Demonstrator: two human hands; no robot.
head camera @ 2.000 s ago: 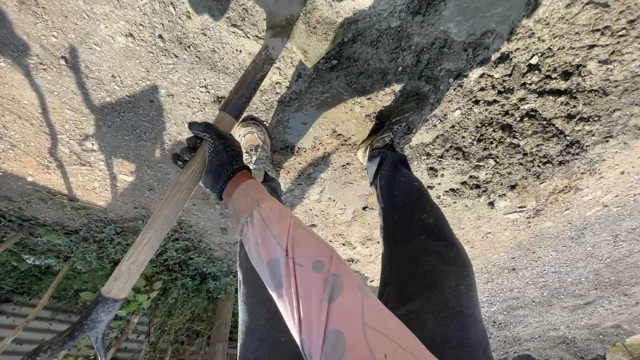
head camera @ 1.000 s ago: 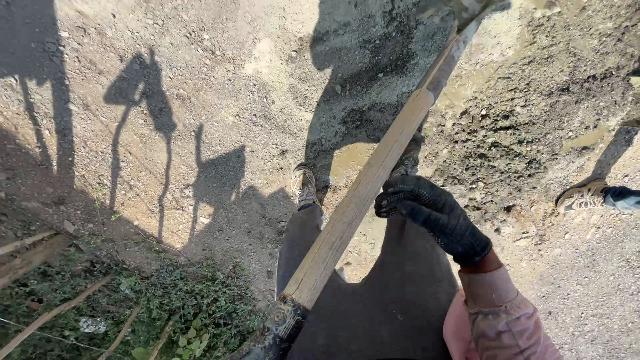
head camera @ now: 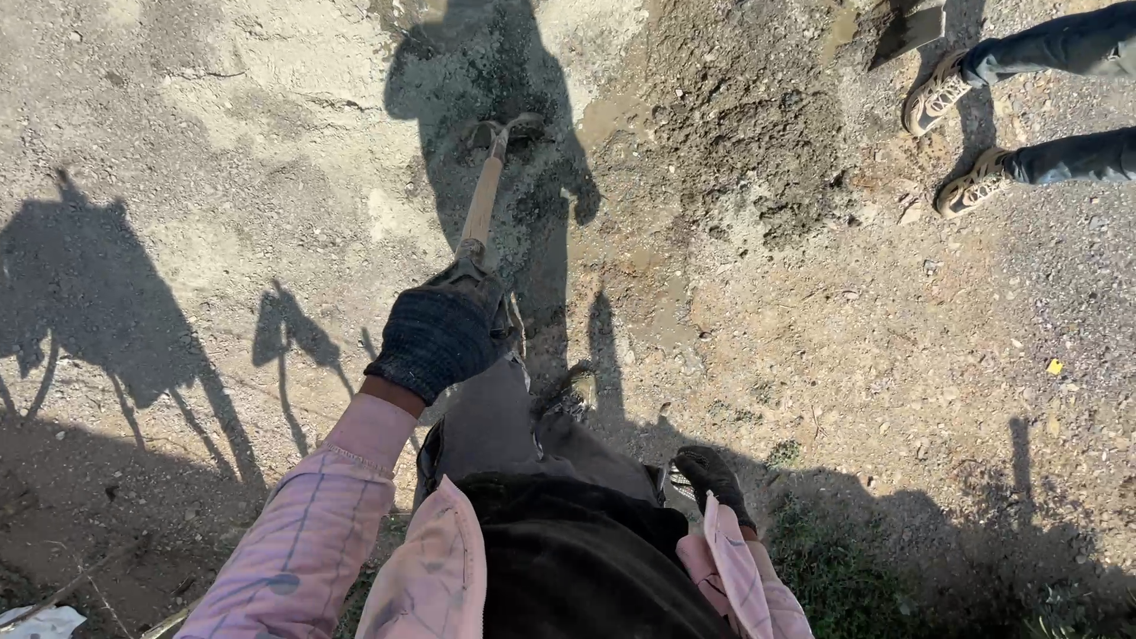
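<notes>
My left hand (head camera: pixel 439 342), in a dark knit glove, is closed around the grip end of a wooden-handled shovel (head camera: pixel 482 204). The handle points away from me, and the shovel's metal head rests at the ground within my shadow. Low at my right side hangs my right hand (head camera: pixel 713 479), also gloved, beside my hip and off the shovel; its fingers are partly hidden and I cannot tell whether they are closed. Pink patterned sleeves cover both arms.
A person's legs and laced shoes (head camera: pixel 972 185) stand at the upper right, near a flat metal blade (head camera: pixel 907 37). Damp, churned soil (head camera: pixel 754 115) lies ahead. Green plants (head camera: pixel 830 559) grow at the lower right. A small yellow scrap (head camera: pixel 1054 366) lies on the gravel.
My right hand, which was by the shovel's handle a second ago, is now down at my side. The shovel has swung to point ahead, and my left hand shows on its grip.
</notes>
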